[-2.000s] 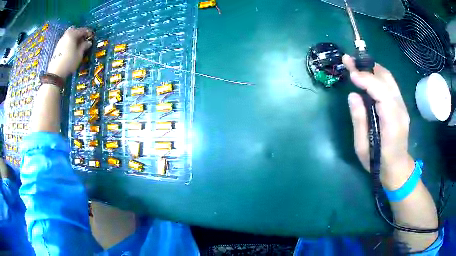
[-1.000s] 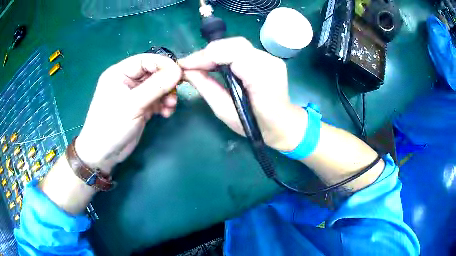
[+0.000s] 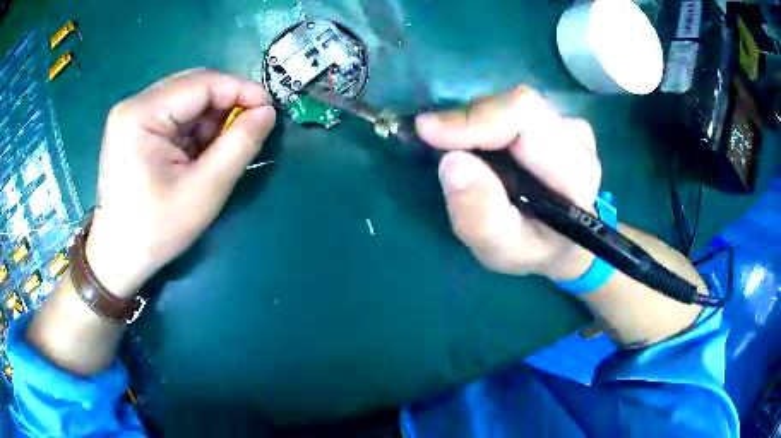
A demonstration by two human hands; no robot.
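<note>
The round device assembly, a black disc with a silvery plate inside, lies on the dark green mat. Its green circuit board is at the near edge. My left hand is just left of it and pinches an orange component between thumb and fingers. My right hand holds the black soldering iron marked 907. Its metal tip points left and reaches over the disc near the circuit board; whether it touches cannot be told.
A clear blister tray with orange parts is at the left edge. Two loose orange components lie above it. A white round tub and the black soldering station stand at the upper right. A short wire bit lies on the mat.
My hands have moved apart. My left hand keeps the orange component beside the disc, now uncovered. The iron has swung so its tip points left over the disc.
</note>
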